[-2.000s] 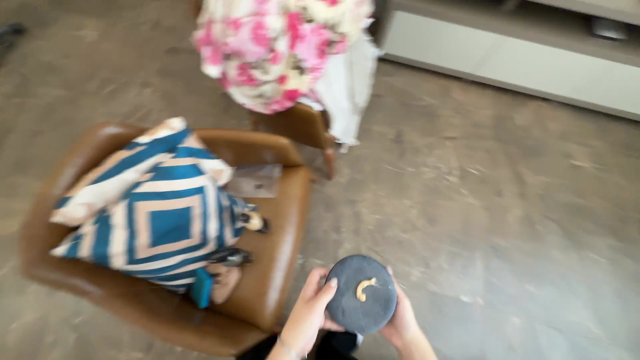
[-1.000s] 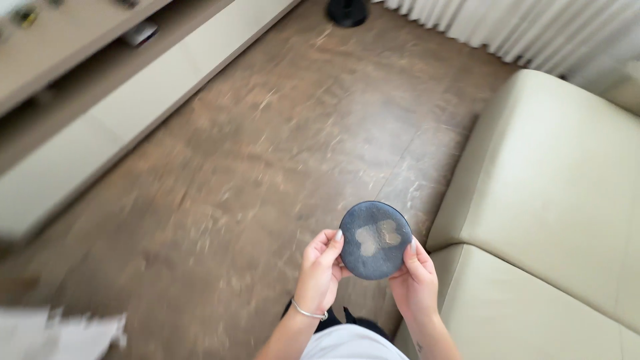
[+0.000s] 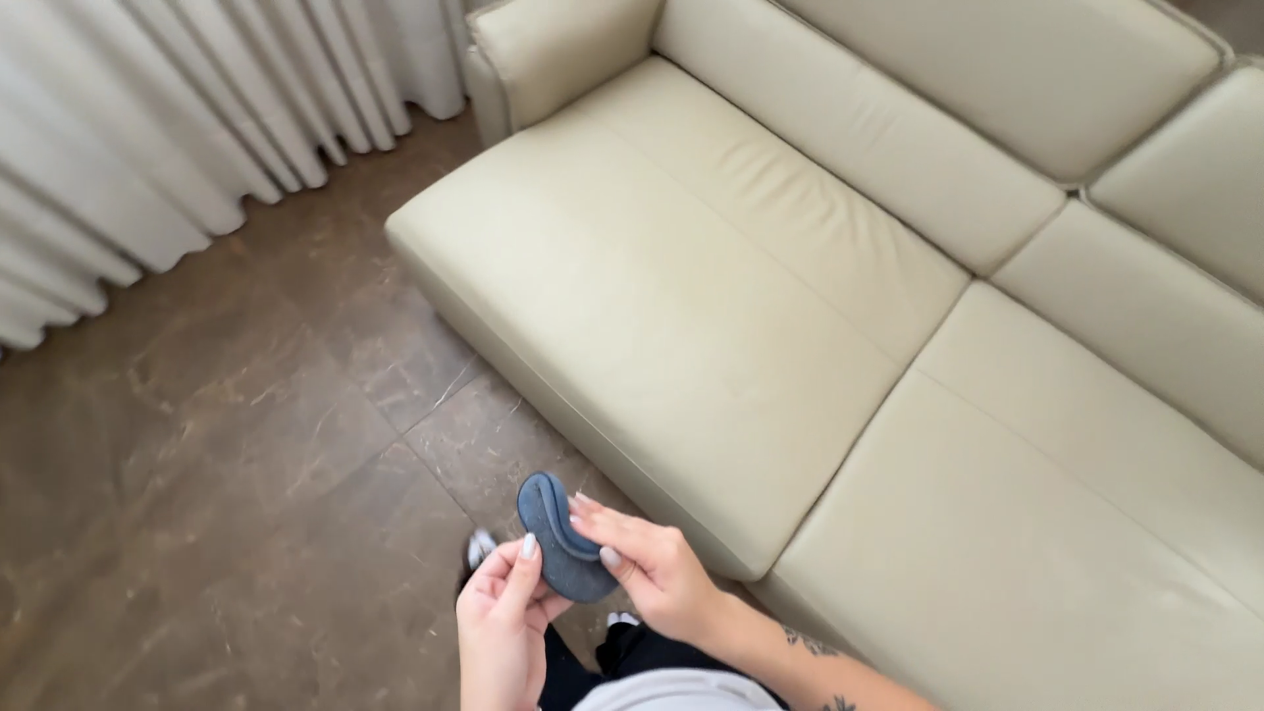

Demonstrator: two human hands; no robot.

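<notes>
A soft, dark blue-grey round pouch or case [image 3: 568, 553] is held between both hands in front of my body, near the lower middle of the view. Its near face is pinched into a curved fold. My left hand [image 3: 509, 602] grips its left edge, thumb on top. From the right, my right hand [image 3: 652, 563] has its fingers and thumb on the upper right side, at the fold. Whether anything is inside the round piece cannot be seen.
A cream leather sofa [image 3: 671, 326] fills the right side, its front edge close to my right hand. Pleated white curtains [image 3: 197, 128] hang at the upper left. Brown marble-like floor tiles [image 3: 247, 474] lie below, with my feet at the bottom.
The view has swung far, from an armchair past a low cabinet to the sofa. The round piece, flat in both hands before, is now bent, and my right hand has moved onto its fold.
</notes>
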